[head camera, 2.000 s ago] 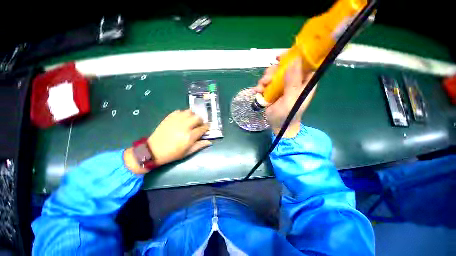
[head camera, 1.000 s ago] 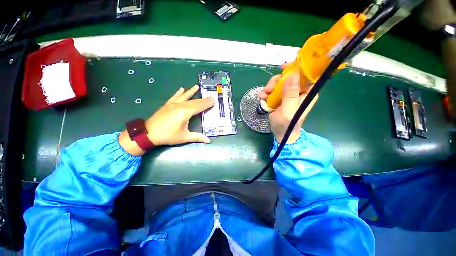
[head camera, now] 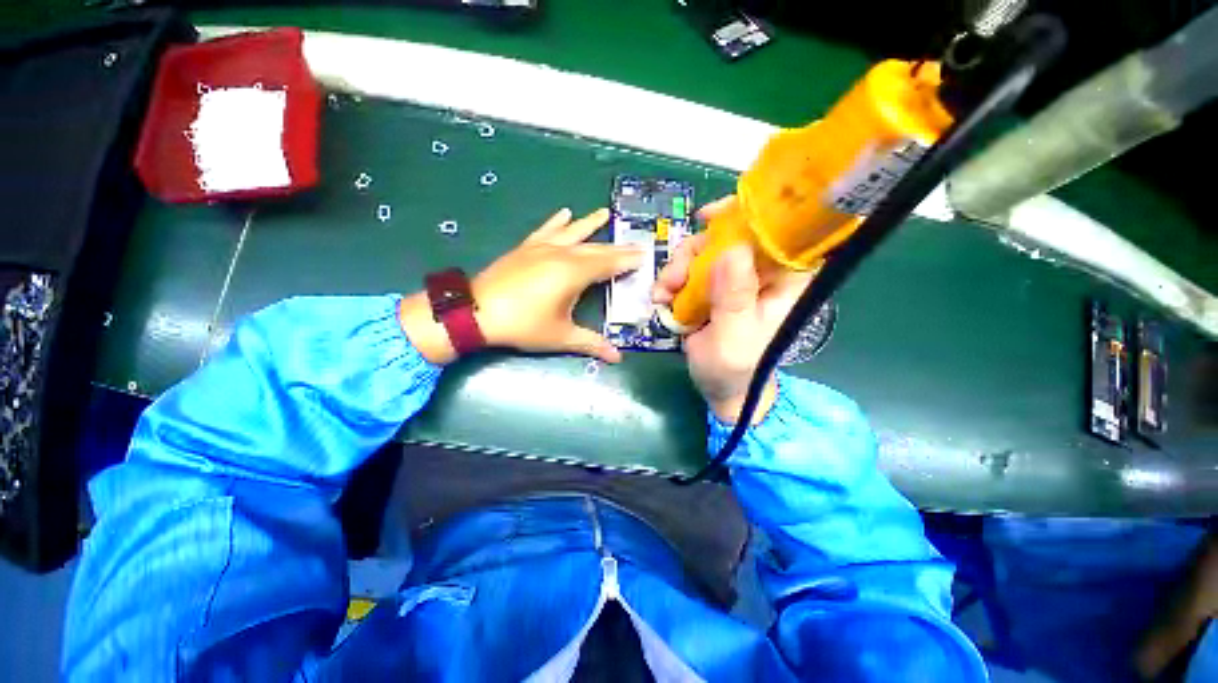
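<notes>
The phone assembly (head camera: 628, 295) lies flat on the green bench, dark at its top with green and orange spots, silver-white below. My left hand (head camera: 541, 287) rests with fingers on its left edge and face, thumb near its lower left corner. My right hand (head camera: 735, 314) is closed around the yellow-orange electric screwdriver (head camera: 815, 174). Its nose is over the phone's lower right part; the tip is hidden by my fingers. The round screw dish (head camera: 812, 334) is mostly hidden behind my right hand and the black cable (head camera: 855, 247).
A red bin (head camera: 305, 134) with white contents stands upper left, small pale loose parts beside it. A black parts tray (head camera: 67, 147) is at the left edge. Two dark phones (head camera: 1107, 374) lie right. A white rail (head camera: 534, 100) and tape-wrapped pipe (head camera: 1069, 150) lie beyond.
The screwdriver nose has moved left from the screw dish to the lower part of the phone. My left hand stays on the phone. The camera view has shifted.
</notes>
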